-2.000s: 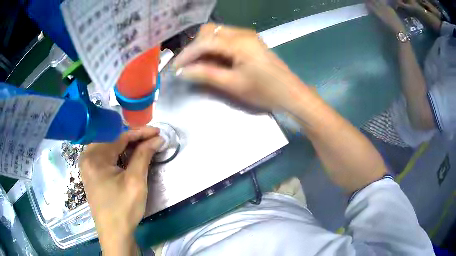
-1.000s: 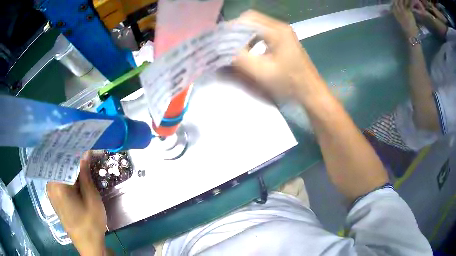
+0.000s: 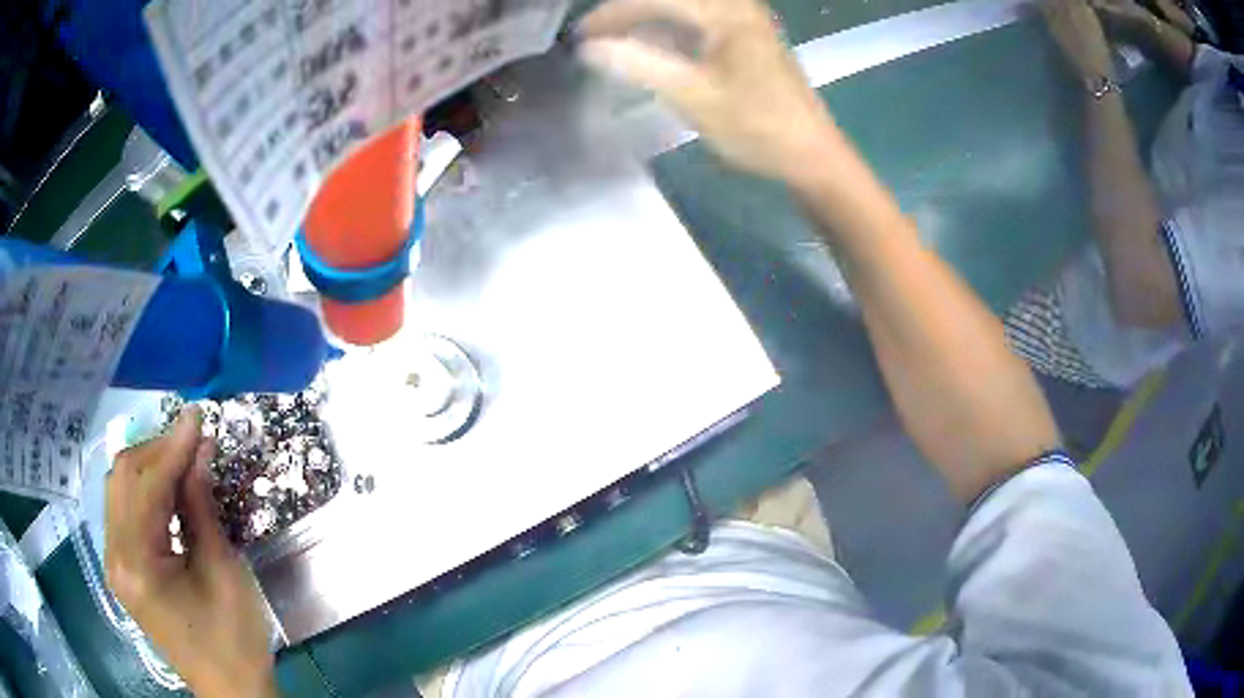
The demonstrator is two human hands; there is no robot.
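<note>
The round silver-white fixture [image 3: 443, 389] sits on a flat silver plate [image 3: 600, 355]. A red-orange nozzle [image 3: 358, 232] with a blue band points down just behind it. A blue nozzle [image 3: 266, 341] slants in from the left. Small shiny metal parts [image 3: 280, 471] lie heaped at the left in a clear tray. My left hand [image 3: 184, 545] is at the heap's left side, its fingertips close to the parts; whether it pinches one is unclear. My right hand [image 3: 709, 82] is blurred above the plate's far edge, fingers curled; any small part in it is not visible.
White printed labels [image 3: 334, 75] hang over the nozzles and hide what is behind. A black cable [image 3: 696, 511] is at the plate's front edge. A green surface with a pale strip [image 3: 907, 41] runs behind. A neighbouring person's arm [image 3: 1126, 205] is at the right.
My left hand has gone from the fixture leftwards to the heap of parts. My right hand has moved farther back and away from the nozzles. The labels and nozzles have shifted in view.
</note>
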